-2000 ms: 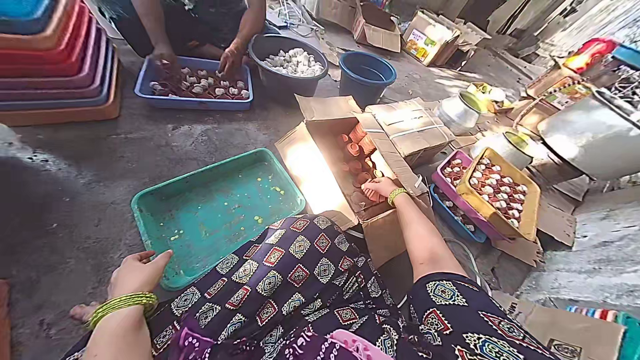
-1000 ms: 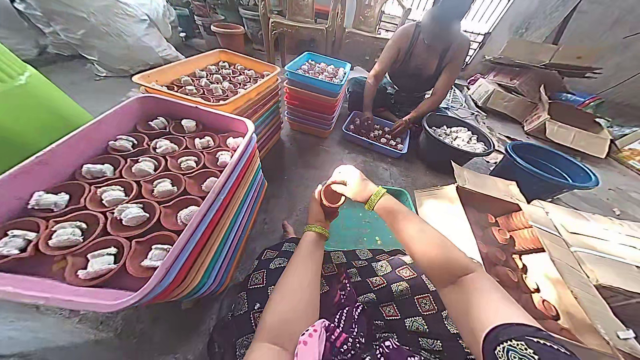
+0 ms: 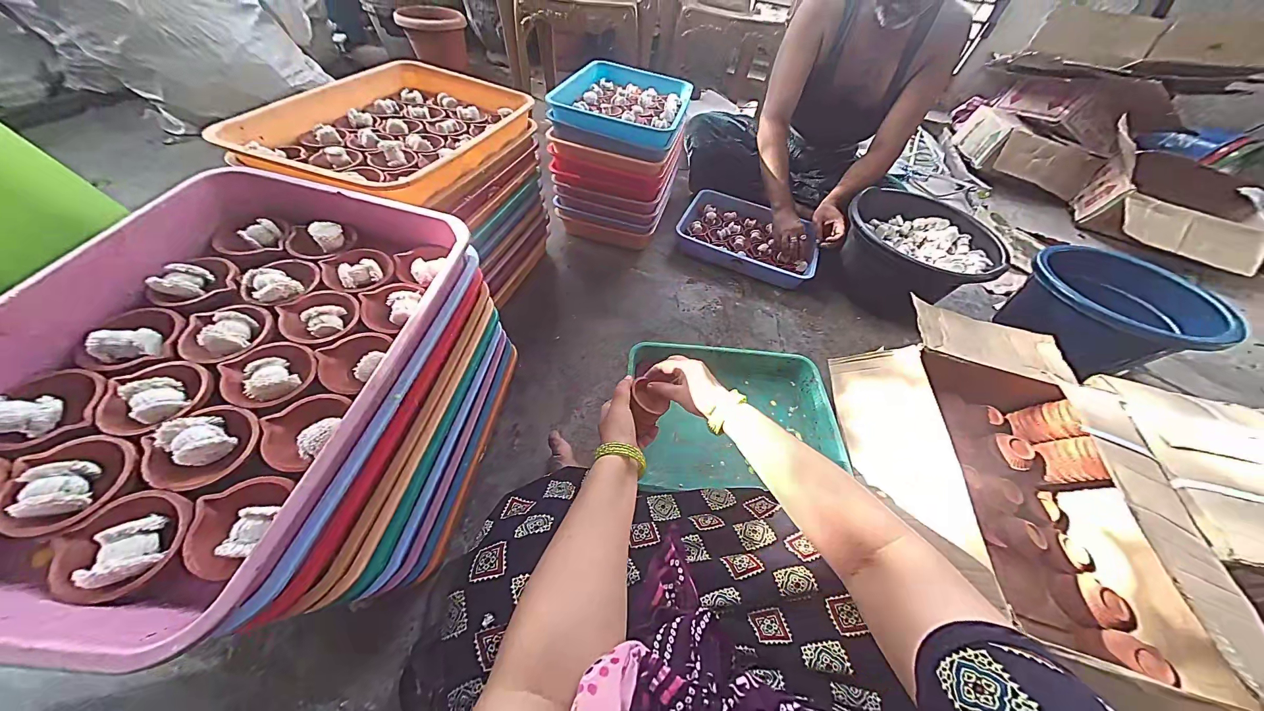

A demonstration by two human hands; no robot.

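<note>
Both of my hands meet over the left part of a green plastic tray (image 3: pixel 750 425) on the floor. My left hand (image 3: pixel 624 417) holds a small clay lamp cup (image 3: pixel 650 397) from the left and below. The fingers of my right hand (image 3: pixel 686 383) grip its upper rim from the right. To the right, an open cardboard box (image 3: pixel 889 434) contains many clay cups (image 3: pixel 1057 444), some stacked in rows. At the left, a pink tray (image 3: pixel 128 642) on a tall stack of coloured trays bears clay lamps (image 3: pixel 267 380), each with a white wad inside.
An orange tray (image 3: pixel 286 94) and a blue tray (image 3: pixel 617 74) of filled lamps top other stacks. Across the floor, a seated person's hands (image 3: pixel 790 232) work in a small blue tray (image 3: pixel 741 272), beside a dark tub (image 3: pixel 889 276) of white wads. A blue tub (image 3: pixel 1126 301) stands right.
My right hand has left the cardboard box, where it was two seconds ago, and come together with my left hand at a clay cup. The view has swung markedly left.
</note>
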